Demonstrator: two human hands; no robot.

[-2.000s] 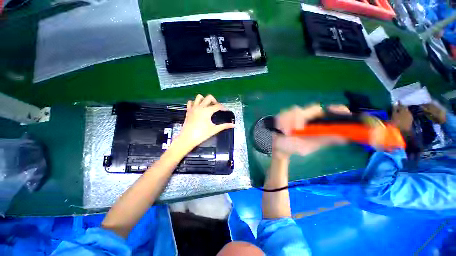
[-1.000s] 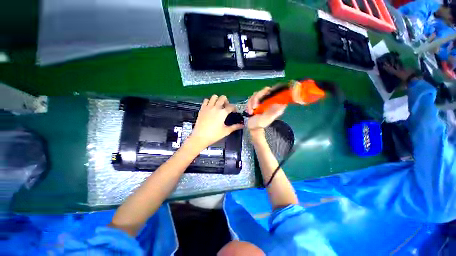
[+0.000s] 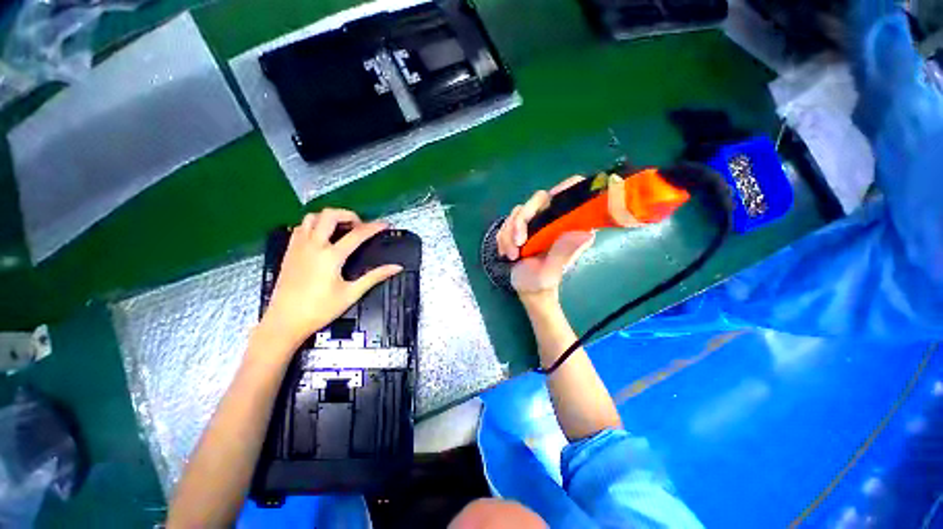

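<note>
A black ribbed housing (image 3: 357, 434) stands lengthwise towards me on a silvery bubble-wrap mat (image 3: 191, 331), its near end over the bench's front edge. A pale cross-shaped patch (image 3: 357, 359) is at its middle. My left hand (image 3: 321, 274) grips the housing's far end, thumb on its upper face. My right hand (image 3: 543, 243) holds an orange and black electric screwdriver (image 3: 610, 207), to the right of the housing and apart from it. Its bit tip is hidden. A round dark mesh-like dish (image 3: 496, 253) lies partly behind my right hand.
Another housing (image 3: 455, 62) lies on a mat at the back. A bare sheet (image 3: 124, 134) is at far left. A blue bin (image 3: 760, 186) with small silvery pieces is at right, near a person's blue sleeve (image 3: 869, 248). A black cord (image 3: 662, 289) loops from the screwdriver. A plastic bag (image 3: 36, 444) is at left.
The housing has turned about a quarter turn under my left hand, from crosswise to lengthwise. The screwdriver has moved away from its corner to the dish. The view has shifted and tilted.
</note>
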